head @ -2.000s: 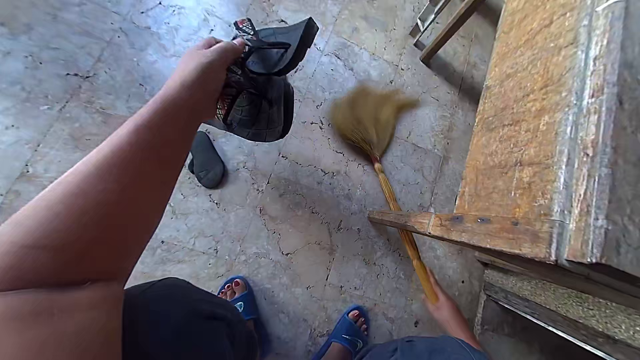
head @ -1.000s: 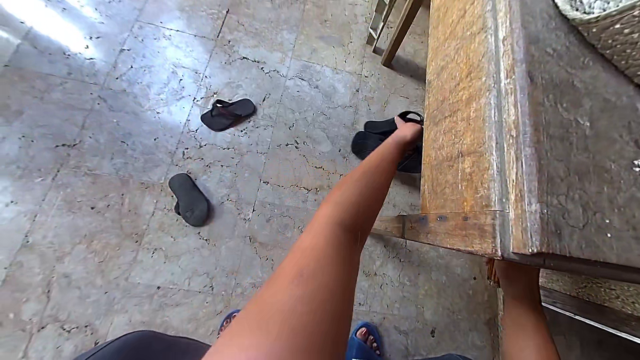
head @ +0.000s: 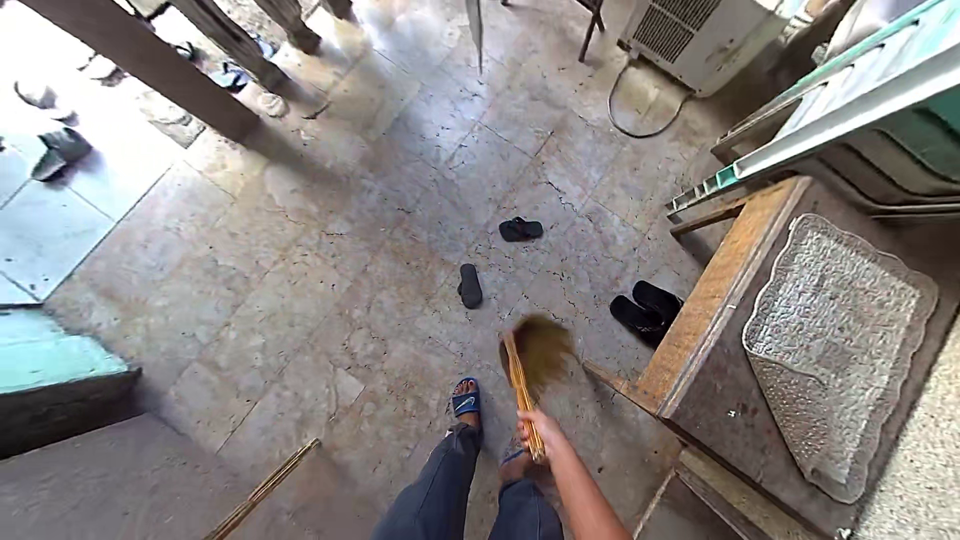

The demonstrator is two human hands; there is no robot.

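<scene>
My right hand [head: 540,433] grips the bound stick handle of a soft broom [head: 519,375], whose tan bristles are blurred just above the floor in front of my feet. My left hand is out of the frame. Ahead of the broom, a dark flip-flop [head: 470,286] lies on the tiles, with another black flip-flop [head: 520,229] farther off. A pair of black sandals [head: 646,311] rests beside the wooden table. Blue slides [head: 466,402] are on my feet.
At right stands a wooden table [head: 697,300] with a lace-edged mat [head: 840,337] on top. Beyond it are a ladder [head: 847,97] and an air-conditioner unit [head: 679,37]. A bundle of sticks [head: 262,487] is at lower left, near a turquoise ledge [head: 60,349]. A post [head: 150,67] stands upper left.
The black sandals, held up by my left hand two seconds ago, now lie by the table. My right hand is on the broom again, and my left has gone from view. The view has widened.
</scene>
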